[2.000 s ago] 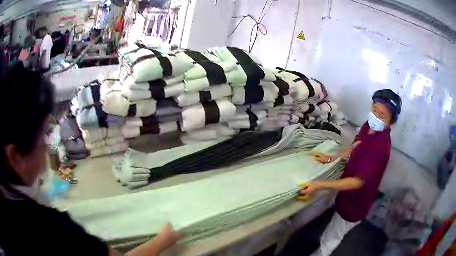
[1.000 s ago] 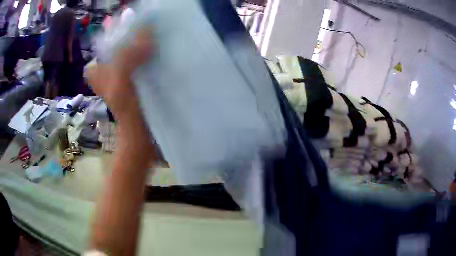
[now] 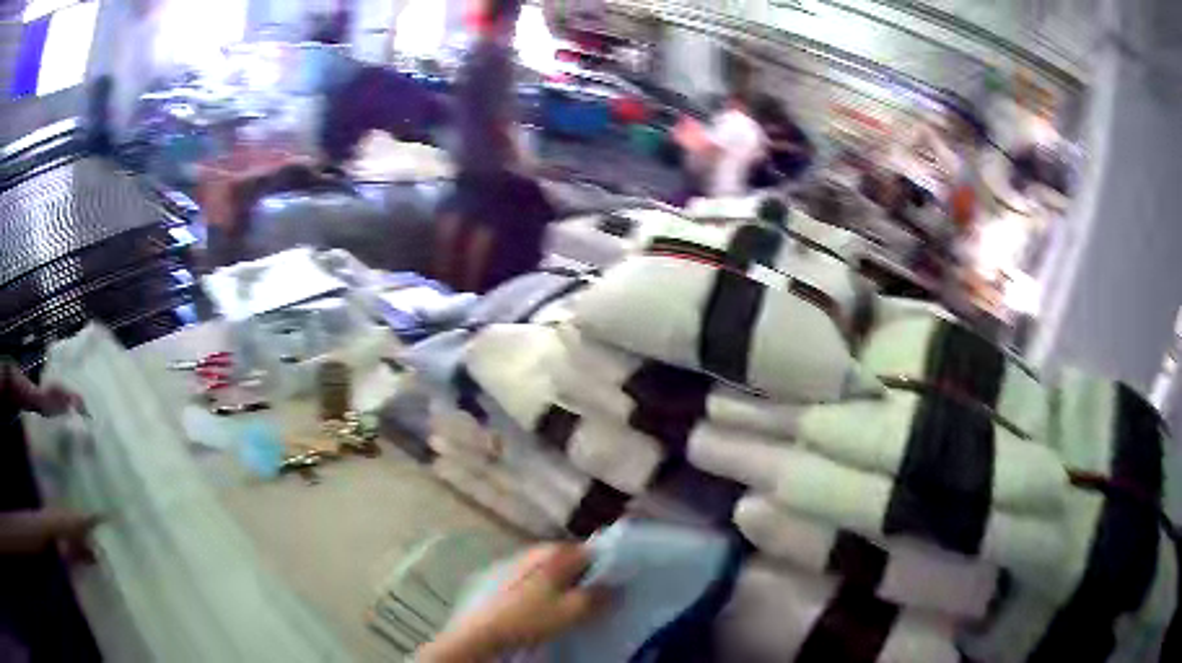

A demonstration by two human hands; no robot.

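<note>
My left hand [image 3: 532, 598] is at the bottom centre, blurred, with its fingers closed over the left end of a light blue fabric piece [image 3: 655, 583]. Navy fabric [image 3: 694, 635] shows along the light blue piece's right side. The lower part of both is cut off by the frame edge. My right hand is not in view. The folded end of a pale green fabric [image 3: 421, 589] lies on the table just left of my hand.
Tied fabric bundles [image 3: 778, 324] are stacked from centre to right. Another person's hands [image 3: 71, 531] touch long pale green fabric [image 3: 156, 505] at left. Metal clips [image 3: 331, 440], a brown cylinder [image 3: 335, 386], red-handled scissors [image 3: 208, 372] and white paper [image 3: 279, 282] lie on the table.
The view has swung left. The hand and light blue fabric, raised high a second ago, are now low beside the bundles. Two seconds ago neither was in view.
</note>
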